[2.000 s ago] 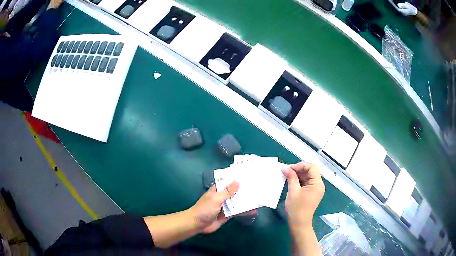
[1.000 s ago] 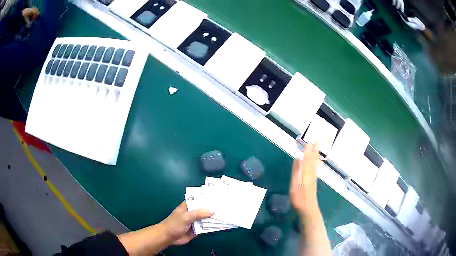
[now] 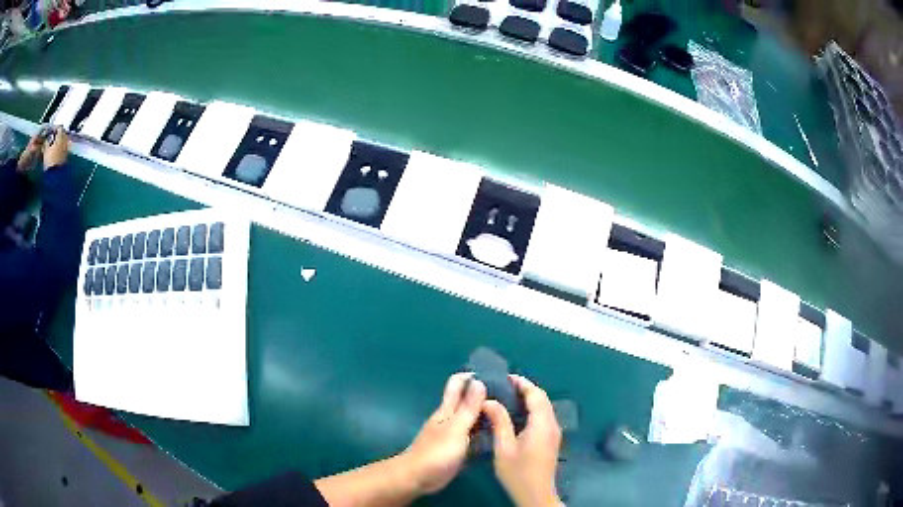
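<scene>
My left hand point(image 3: 443, 433) and my right hand point(image 3: 528, 442) are together low in the centre, with fingers closed around a dark grey charging case point(image 3: 502, 398). The fingers cover part of it. Another dark grey shape point(image 3: 485, 361) shows just beyond the fingertips; whether it is held or lies on the bench is unclear. Loose cases lie to the right of my hands, one beside my right hand point(image 3: 565, 416) and a blurred one point(image 3: 623, 442) farther right. A white flat piece, perhaps the insert cards point(image 3: 683, 404), lies near the belt rail.
Open boxes with black trays point(image 3: 366, 186) alternate with white lids point(image 3: 428, 203) along the green belt point(image 3: 416, 84). One box holds a white card point(image 3: 628, 283). A white tray of cases point(image 3: 158, 347) lies left, a white scrap point(image 3: 308, 274) near it. Clear plastic point(image 3: 752, 460) lies right. Another person's hands show far left.
The fanned cards have left my left hand. My right hand has come back from the belt edge, and both hands now hold a case. The view has turned, showing more belt on the left.
</scene>
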